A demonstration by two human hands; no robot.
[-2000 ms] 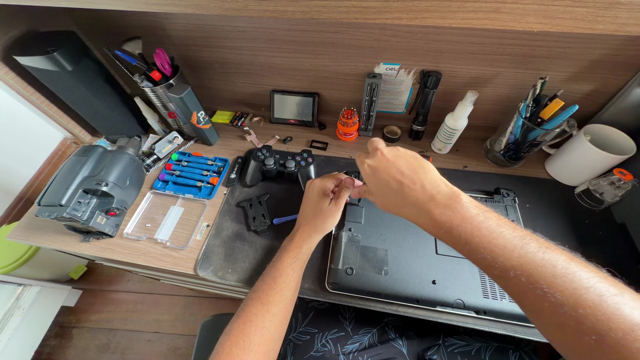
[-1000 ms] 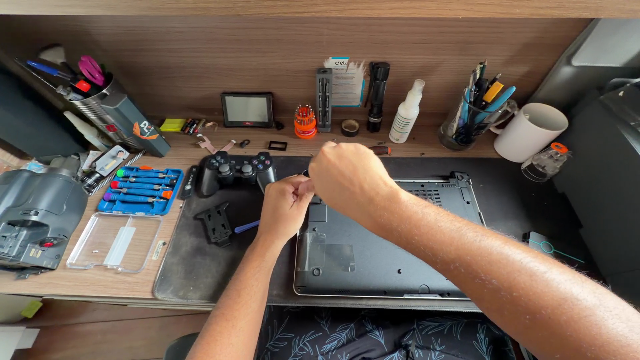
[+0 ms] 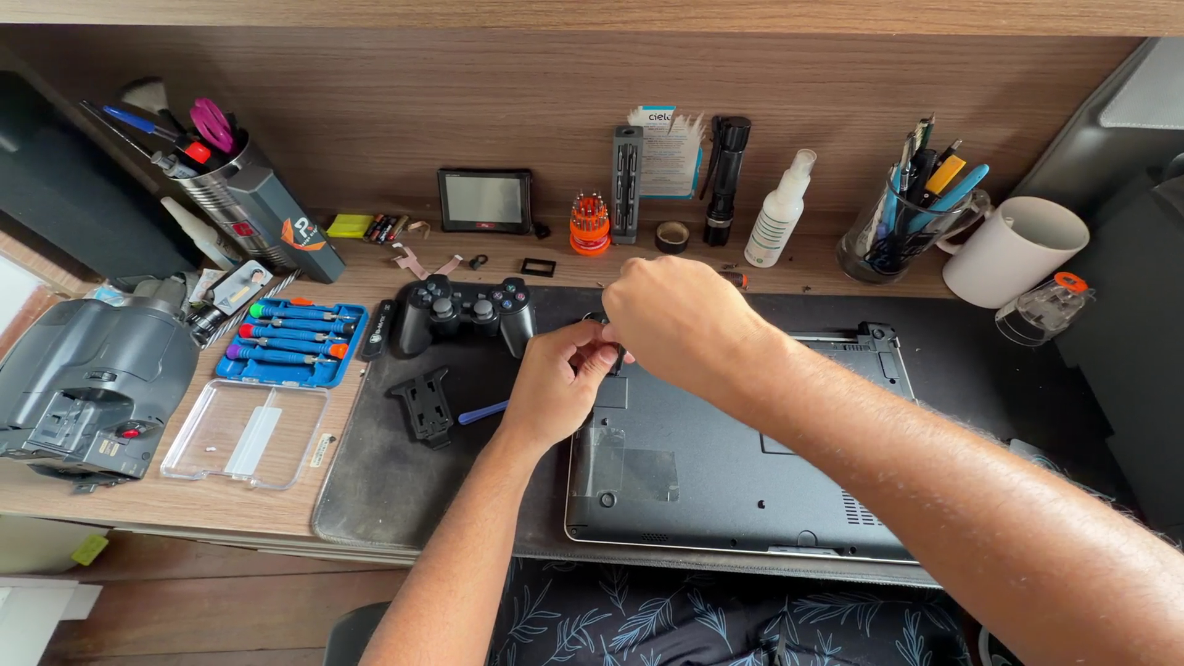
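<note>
A black laptop lies bottom side up on the dark desk mat, with strips of clear tape near its left front corner. Over its far left corner, my left hand pinches a small dark item between thumb and fingertips. My right hand is closed just above and right of it, the two nearly touching; its fingers and whatever they grip are hidden behind the knuckles. Left of the laptop lie a blue plastic pry tool, a black plastic bracket and a black game controller.
A blue screwdriver set, its clear lid and a grey camcorder occupy the left. Along the back stand an orange bit holder, a flashlight and a spray bottle. A glass of pens and white mug stand right.
Both hands stay together over the laptop's far left corner; the right hand's angle has changed slightly. The view has shifted.
</note>
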